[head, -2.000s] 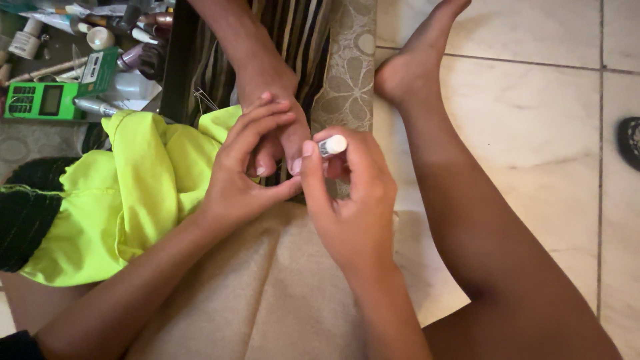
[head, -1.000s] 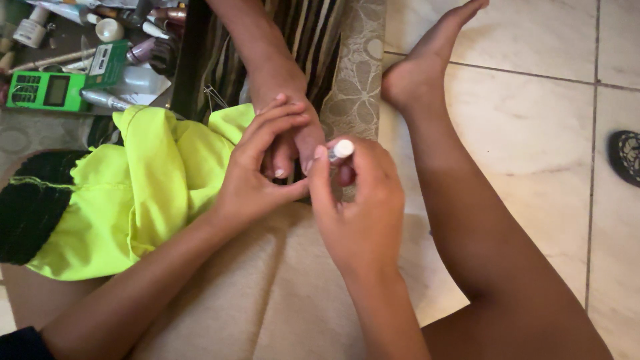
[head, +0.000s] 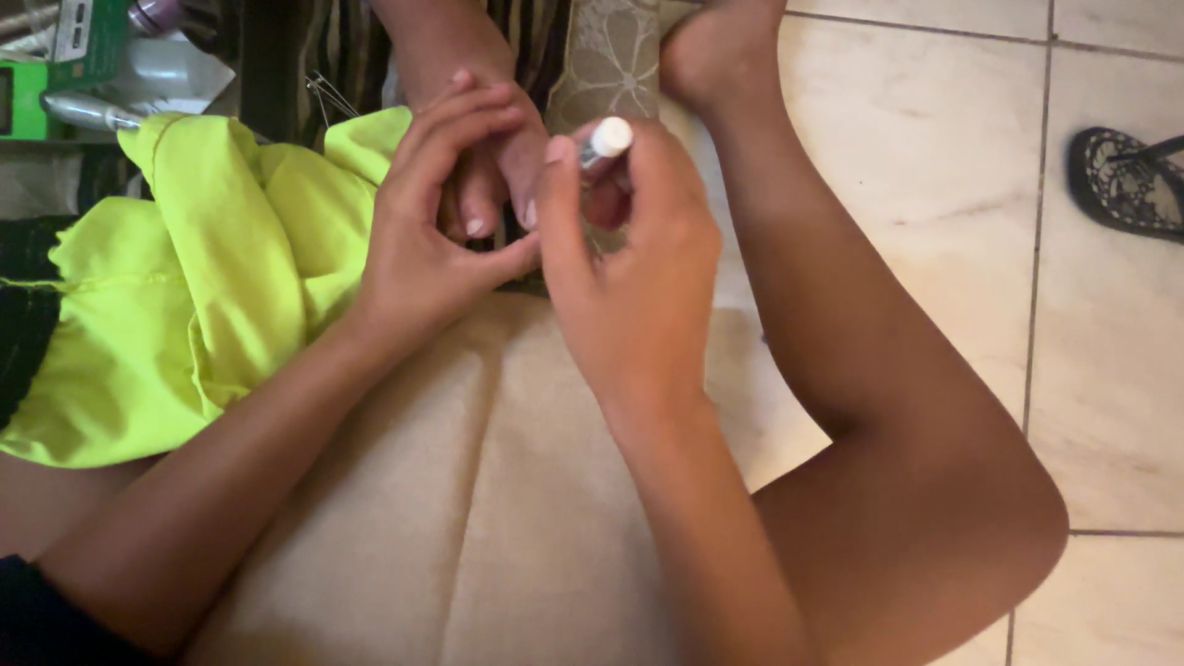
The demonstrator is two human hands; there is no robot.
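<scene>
My left hand [head: 425,222] rests around the toes of a bare foot [head: 518,139], its fingers over the top of the foot and its thumb reaching below the toes. Between the thumb and fingers of my right hand [head: 629,231] is a slim pen-like tube with a white end [head: 610,137], pointing up toward the camera. Its lower end is hidden by the hand. The two hands meet near the big toe. Some toenails show a pale colour. Bright yellow-green cloth [head: 250,250] lies left of my left hand.
Beige cloth [head: 444,481] spreads under my forearms. At the upper left stand a green device [head: 23,97], a green box [head: 92,42] and a clear plastic item [head: 166,69]. A bare leg [head: 832,277] bends over the tiled floor [head: 925,166] at right, near a patterned flip-flop [head: 1124,185].
The view has shifted, so fewer items at the upper left are in sight. Both hands keep about the same pose at the foot, with the tube still in my right hand.
</scene>
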